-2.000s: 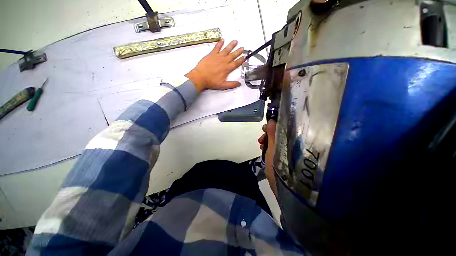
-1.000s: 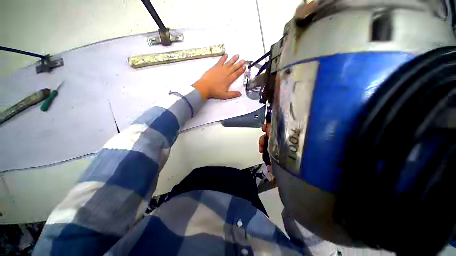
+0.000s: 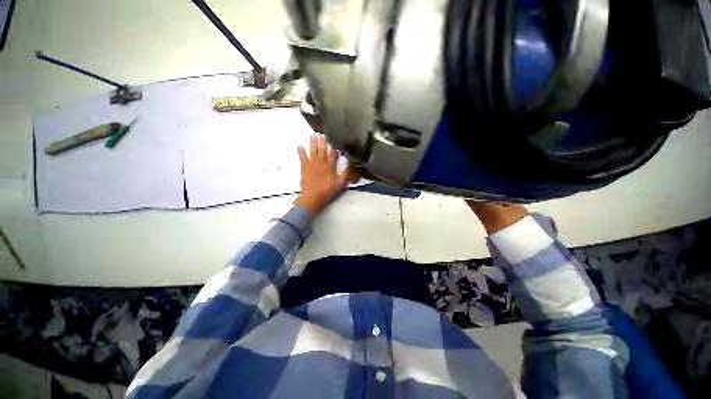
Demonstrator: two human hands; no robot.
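Note:
The blue and silver cutting machine (image 3: 405,86) fills the upper right, with black cable coiled on it. Its grey base plate (image 3: 390,189) shows below it at the lay's near edge. The knife is hidden behind the machine body. My left hand (image 3: 318,175) lies on the white paper marker (image 3: 242,152), fingers apart and pointing away, just left of the machine. My right hand (image 3: 493,212) is mostly hidden behind the machine; only its wrist side shows, so its grip cannot be seen. A dark ply edge shows under the paper's rim.
A worn yellow bar (image 3: 242,103) lies beyond my left hand. Another bar (image 3: 82,139) and a green tool (image 3: 118,134) lie at left. Two clamps (image 3: 125,95) with dark rods stand at the far edge. Scraps (image 3: 101,323) lie below the off-white table (image 3: 343,234).
The view has shifted and widened. The machine now sits higher and partly covers the yellow bar. My left hand has turned to point away from me. My right forearm has come into view.

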